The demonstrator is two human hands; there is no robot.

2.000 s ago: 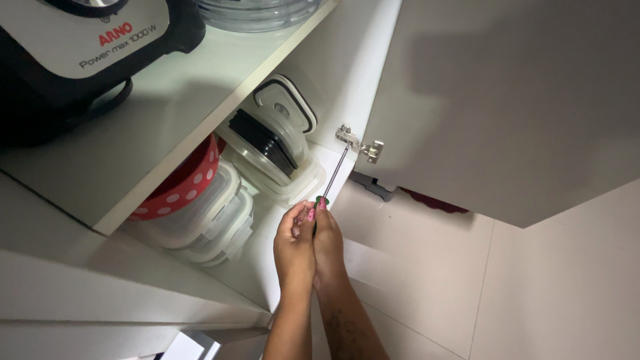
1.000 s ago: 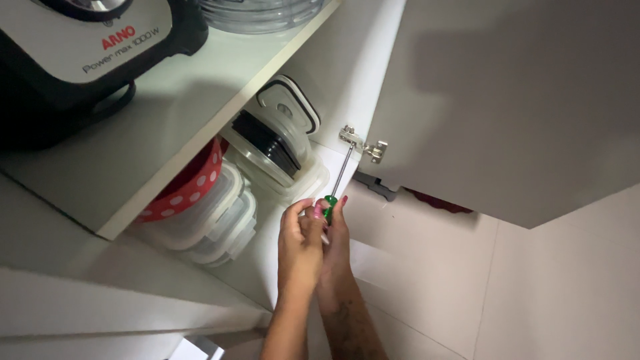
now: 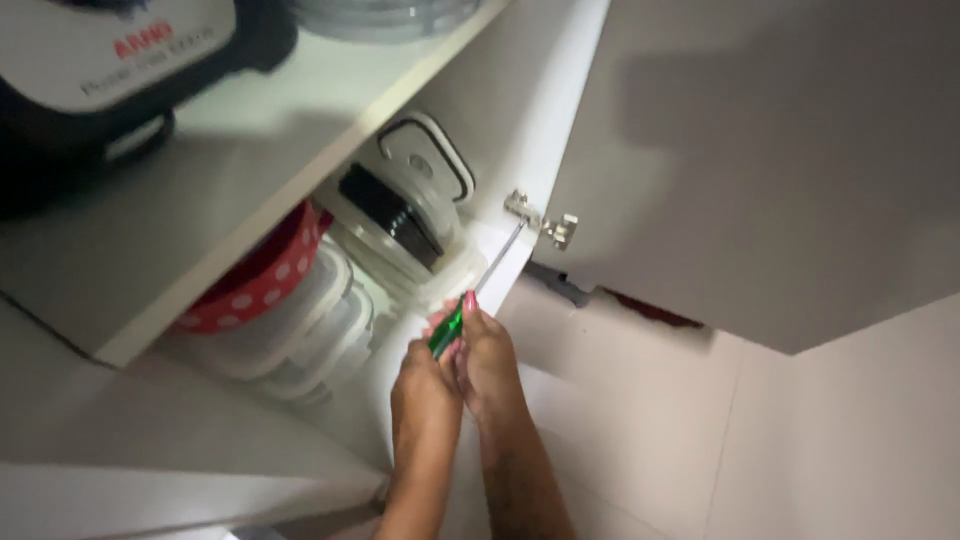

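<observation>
A screwdriver with a green handle (image 3: 448, 330) and a thin metal shaft is held in both hands. Its tip meets the metal cabinet hinge (image 3: 523, 208), whose other part is fixed to the open grey door (image 3: 720, 187). My left hand (image 3: 429, 386) grips the rear end of the handle. Higher up and to its right, my right hand (image 3: 484, 349) holds the front of the handle, thumb near the shaft. The hinge sits on the white side panel (image 3: 555, 90). Fingers partly hide the handle.
Inside the lower compartment are a red polka-dot bowl (image 3: 281, 281), lidded plastic containers (image 3: 300, 337) and upright container lids (image 3: 431, 161). An appliance (image 3: 135, 52) and clear glassware (image 3: 390, 16) stand on the shelf (image 3: 247, 172). Below the door, a dark object (image 3: 556, 283) lies near the tiled floor (image 3: 637, 420).
My left hand has moved down to the rear of the screwdriver handle, and more of the green handle shows. The tip stays at the hinge.
</observation>
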